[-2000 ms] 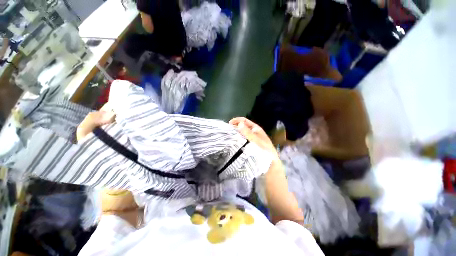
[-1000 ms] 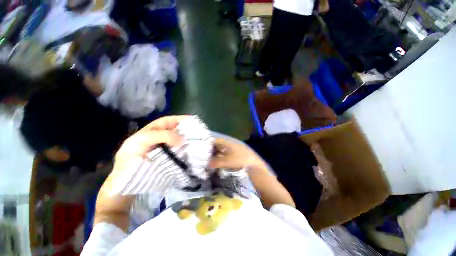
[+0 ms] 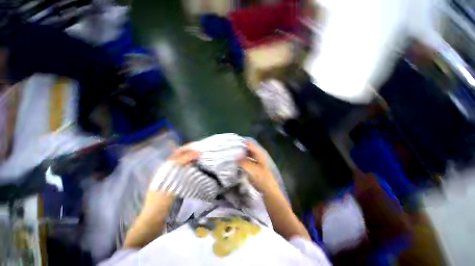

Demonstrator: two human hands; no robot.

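A striped garment piece [image 3: 224,150] with narrow black trim is bunched up in front of my chest, its stripes grey and white. My left hand [image 3: 183,157] grips its left side. My right hand [image 3: 255,165] grips its right side, with the fingers partly behind the folds. Dark, gathered cloth hangs between the hands near my shirt. The picture is blurred, so finger detail is not clear.
The green floor [image 3: 182,78] runs ahead. Blurred pale cloth [image 3: 130,182] lies at the left. A person in a white top [image 3: 349,52] stands ahead on the right. A blue-rimmed bin with a white item [image 3: 342,221] is at the lower right.
The view has swung right, and the sewing machines have left it. The garment, spread wide two seconds ago, is now bunched between both hands. The person in white is nearer.
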